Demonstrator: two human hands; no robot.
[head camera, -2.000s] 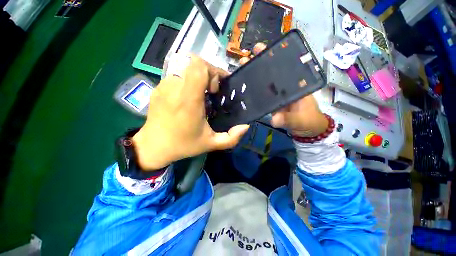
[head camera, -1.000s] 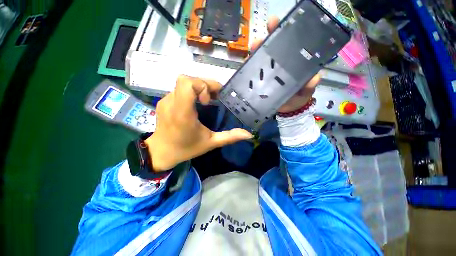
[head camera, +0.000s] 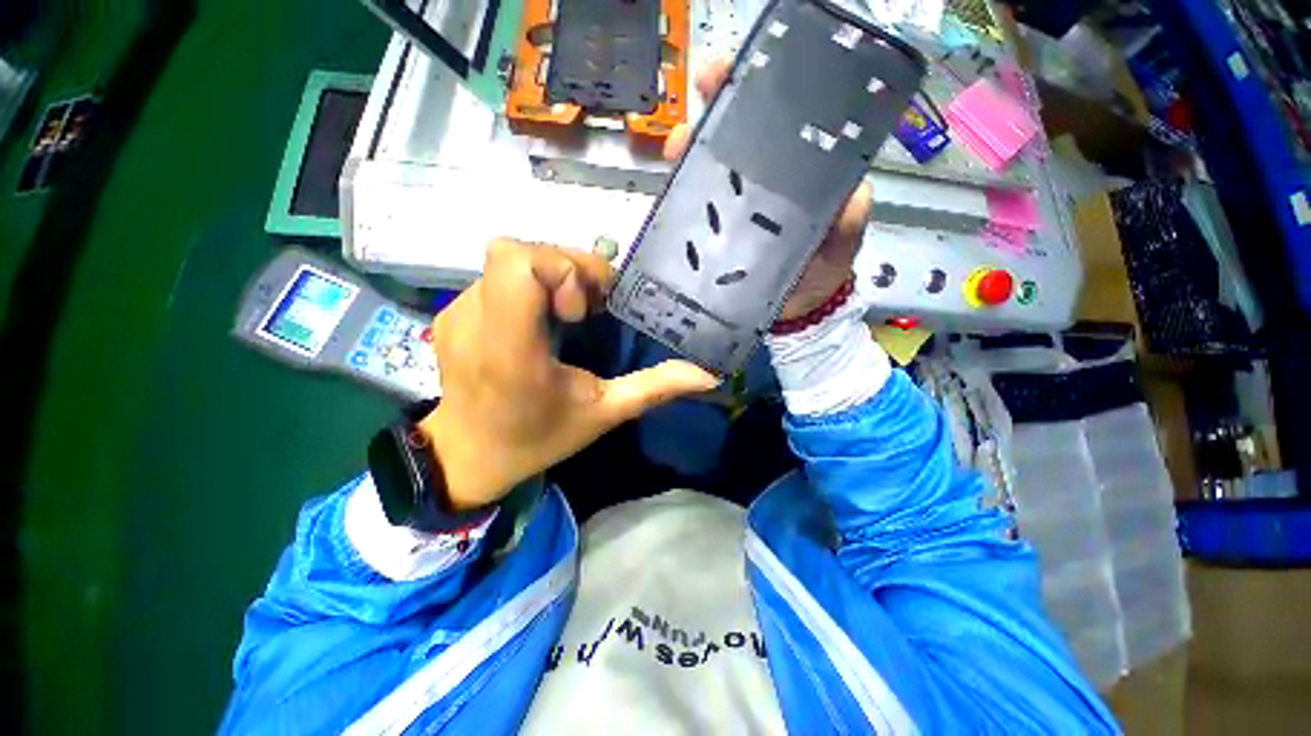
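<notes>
A dark phone housing with slots and small white patches is held up tilted in front of the machine. My right hand holds it from behind, fingertips showing at its left edge and the thumb side at its right edge. My left hand is at its lower left corner, finger and thumb spread around the bottom end; the thumb tip is at the lower edge. The orange fixture with a dark phone-shaped nest lies on the machine bed behind.
A teach pendant lies at left on the green surface, below a teal-green frame. A red emergency stop is on the front panel at right. Pink pads and a purple packet lie behind it. Translucent trays are at lower right.
The housing has turned from lying slanted to more upright, its slotted inner face now clearly showing. The view has shifted, so the machine appears further left. Both hands stay at the housing.
</notes>
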